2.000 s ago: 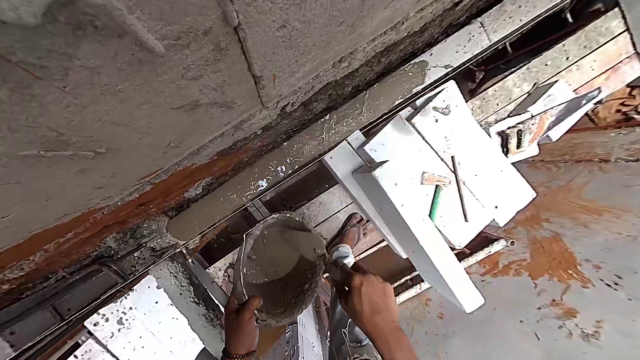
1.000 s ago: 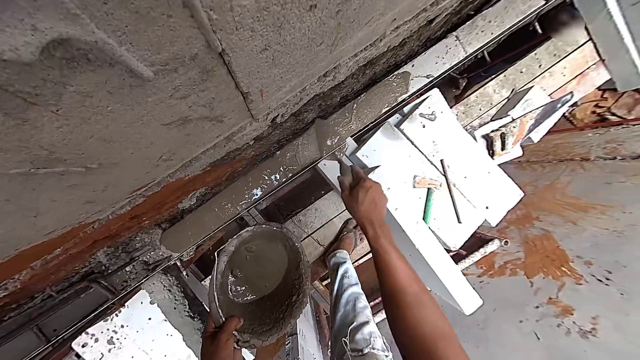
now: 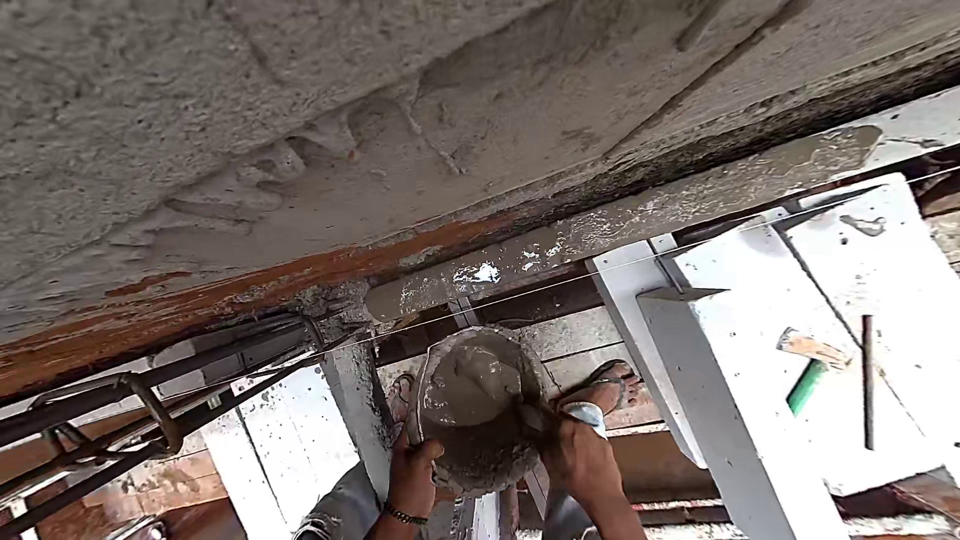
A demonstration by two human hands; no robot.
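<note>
My left hand (image 3: 414, 472) grips the left rim of a mortar-crusted bucket (image 3: 480, 469), which holds wet grey mortar (image 3: 476, 379). At the bucket's right side my right hand (image 3: 581, 457) is closed on a trowel (image 3: 534, 420); its blade is dark and partly hidden inside the rim. Beyond the bucket, a strip of wet mortar (image 3: 622, 221) lies along the top of the block course, beside the rough grey wall (image 3: 480, 150). A taut string line (image 3: 540, 286) runs between the bucket and that strip.
White blocks (image 3: 739, 300) stand at right, bearing a green-handled hammer (image 3: 808, 375) and a metal rod (image 3: 868, 382). Steel rebar (image 3: 150, 382) juts in at left above more white blocks (image 3: 292, 435). My sandalled feet (image 3: 611, 386) are on planks (image 3: 585, 337) with gaps.
My right hand and the trowel have moved from the mortar strip back to the bucket. My left hand keeps its hold on the bucket. The view has shifted toward the left.
</note>
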